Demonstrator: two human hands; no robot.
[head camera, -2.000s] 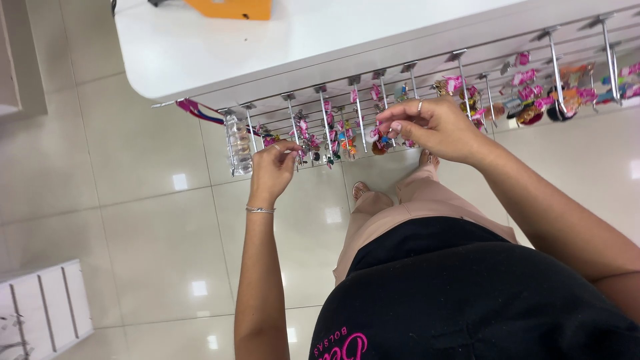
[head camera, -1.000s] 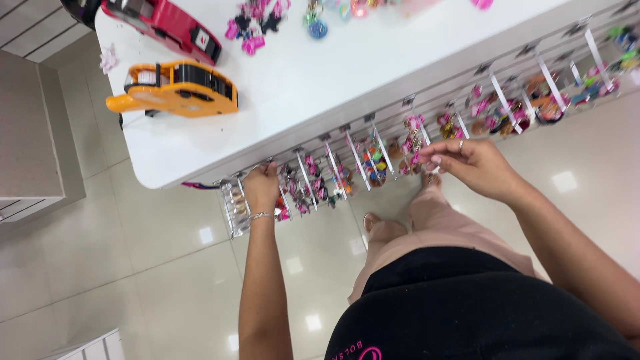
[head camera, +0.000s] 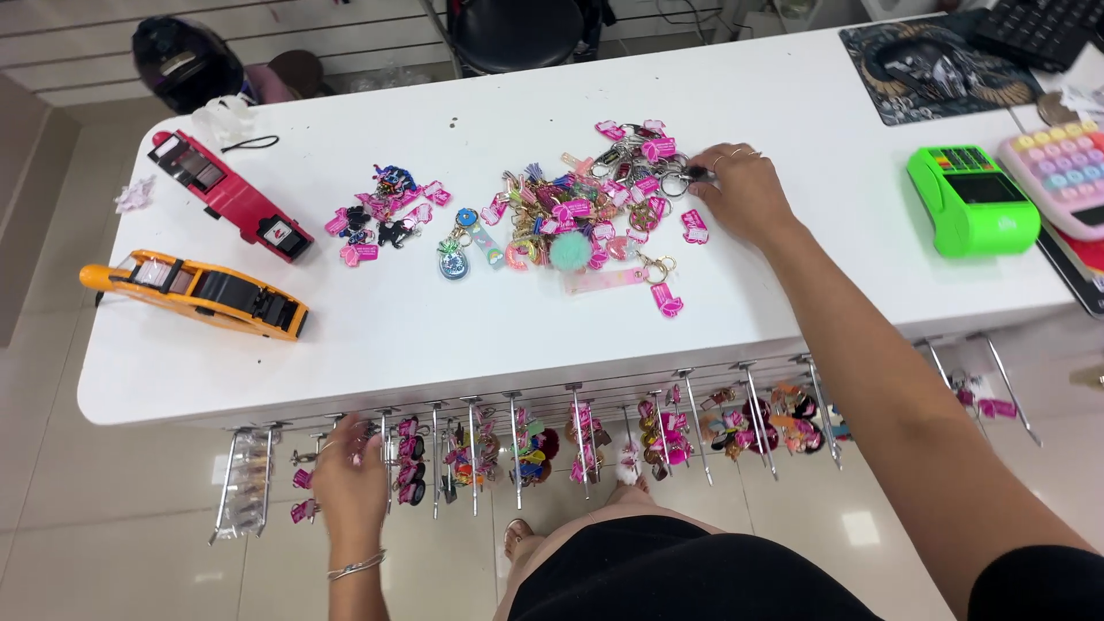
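Observation:
A heap of keychains with pink tags lies on the white counter. My right hand is at the heap's right edge, its fingers at a dark keychain piece beside metal rings; whether they grip it is unclear. Below the counter's front edge, my left hand is among the metal display hooks, near hanging keychains with pink tags; blur hides whether it holds anything. Left of the heap are a smaller pile of tagged keychains and a pineapple-shaped keychain.
Red and orange labelling guns lie on the counter's left end. A green card terminal, a pastel calculator and a mouse pad are at the right. Metal hooks project from the front. Behind stand a black stool and a helmet.
My right hand has moved from the hanging keychains to the heap on the counter. My left hand remains by the front hooks. The view has shifted to show more of the countertop.

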